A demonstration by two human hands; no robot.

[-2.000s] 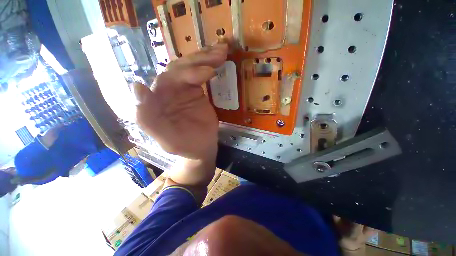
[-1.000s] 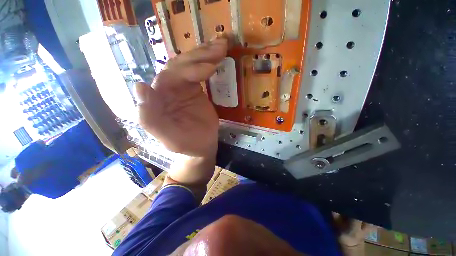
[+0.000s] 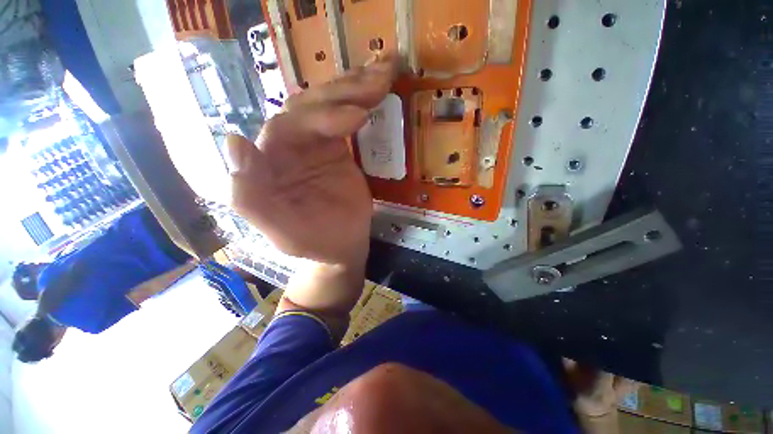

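The orange marking fixture (image 3: 500,191) lies at the top centre. A white plastic housing (image 3: 384,144) with fine grey print sits in a near pocket, partly behind my fingers. The pocket to its right holds no white part. My left hand (image 3: 309,169) is bare and palm up, thumb apart at the left, fingers together over the fixture beside the housing. It holds nothing that I can see. A blurred skin-coloured patch (image 3: 591,394) shows below the table edge at the lower right, perhaps my right hand or arm; its fingers cannot be made out.
The perforated base plate (image 3: 564,97) lies under the fixture, with a slotted clamp bar (image 3: 585,258) at its near right corner on the black table (image 3: 712,169). Clear trays (image 3: 216,93) lie left. Cartons (image 3: 220,364) stand below. People in blue (image 3: 110,271) are at the far left.
My left hand stays almost still over the fixture. At the far left, the people in blue have shifted, and a second dark head now shows. The view has moved very slightly.
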